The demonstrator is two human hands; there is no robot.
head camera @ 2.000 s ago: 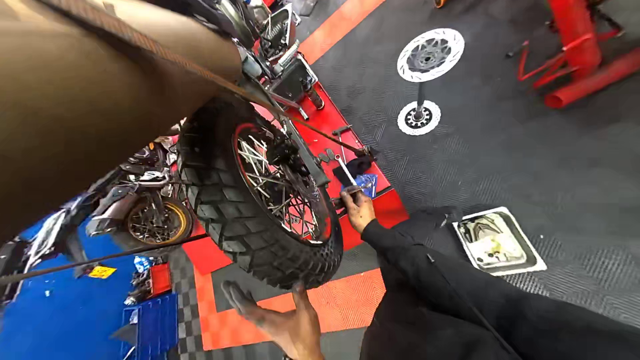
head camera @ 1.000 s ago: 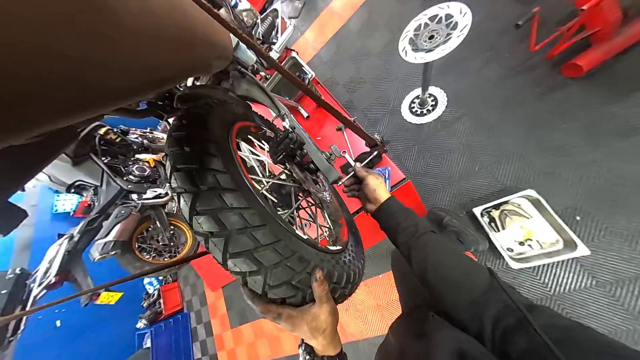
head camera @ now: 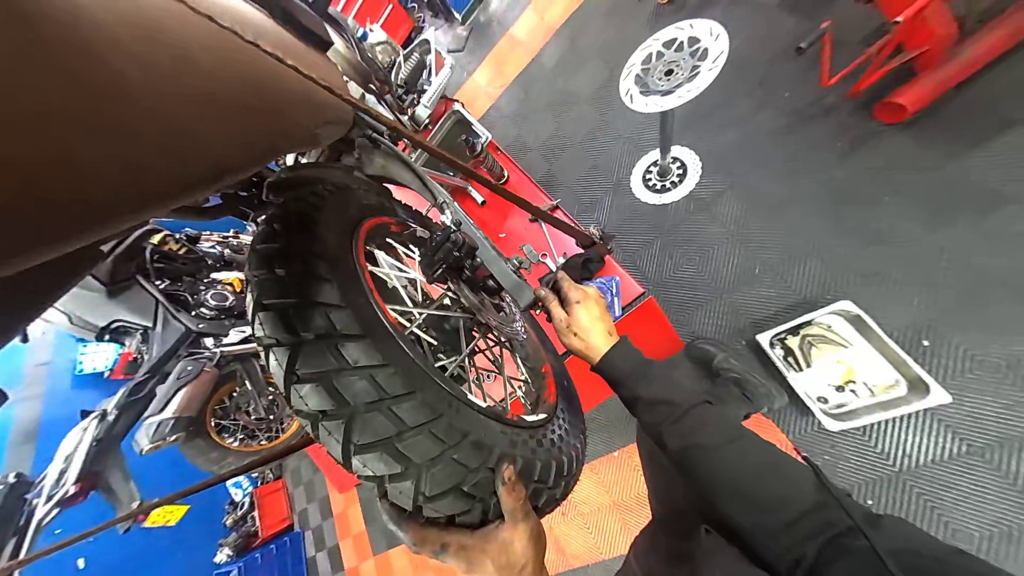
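Note:
A knobby motorcycle tyre on a spoked wheel with a red-marked rim fills the centre. At its lower edge my left hand grips the tread, thumb on the near face and fingers around the underside. My right hand has its fingers curled at the rear end of the swingarm; what its fingertips pinch is partly hidden. A brake caliper and a disc sit beside the hub. Just past my right hand, a combination spanner and a black cloth lie on the red lift.
A strap crosses above the swingarm. Brake discs stand on the floor beyond the lift. A metal tray with parts lies at right. Another motorcycle stands at left, near a blue crate. A red stand is at upper right.
My left hand, below the tyre with fingers spread two seconds ago, now holds its lower edge. My right hand stays by the swingarm end. The view has shifted slightly.

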